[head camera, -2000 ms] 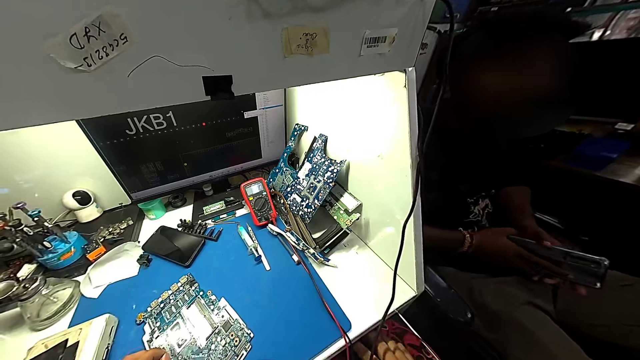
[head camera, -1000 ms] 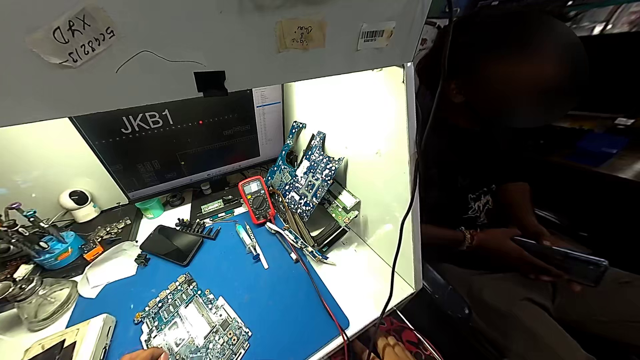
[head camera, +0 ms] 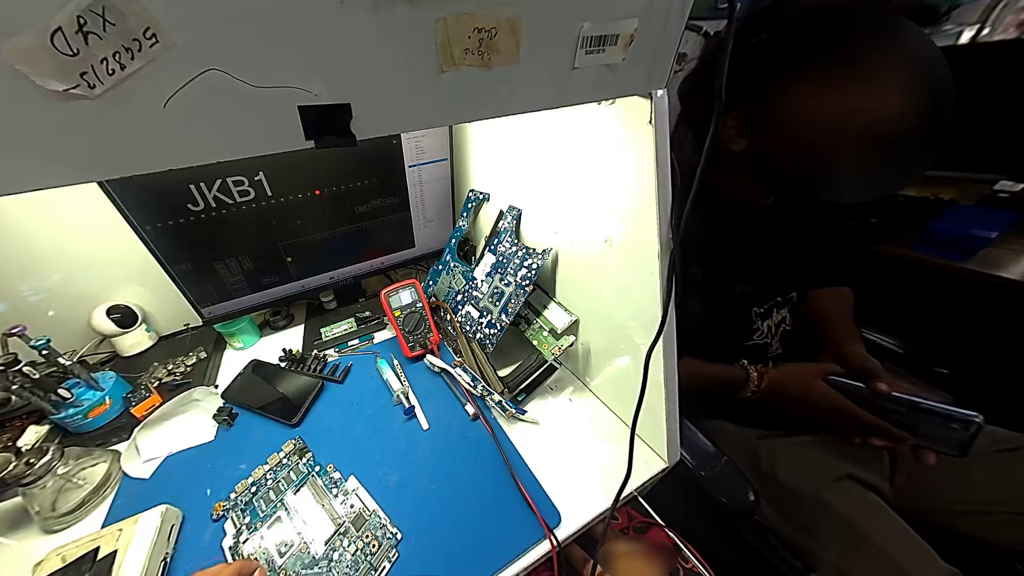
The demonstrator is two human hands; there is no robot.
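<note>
Only fingers of my left hand show at the bottom edge, at the lower left edge of a laptop motherboard; whether they grip it is hidden. The board lies on a blue mat. Below the desk's right edge is a blurred patch of bare skin near red cloth; I cannot tell whether it is my right hand. A syringe and a white slim tool lie beyond the board, near a red multimeter. A black smartphone lies on the mat's far left part.
More motherboards lean at the back right. A monitor stands behind. At left are a glass jar, a blue tool holder and a white camera. A black cable hangs at right, beside a seated person holding a phone.
</note>
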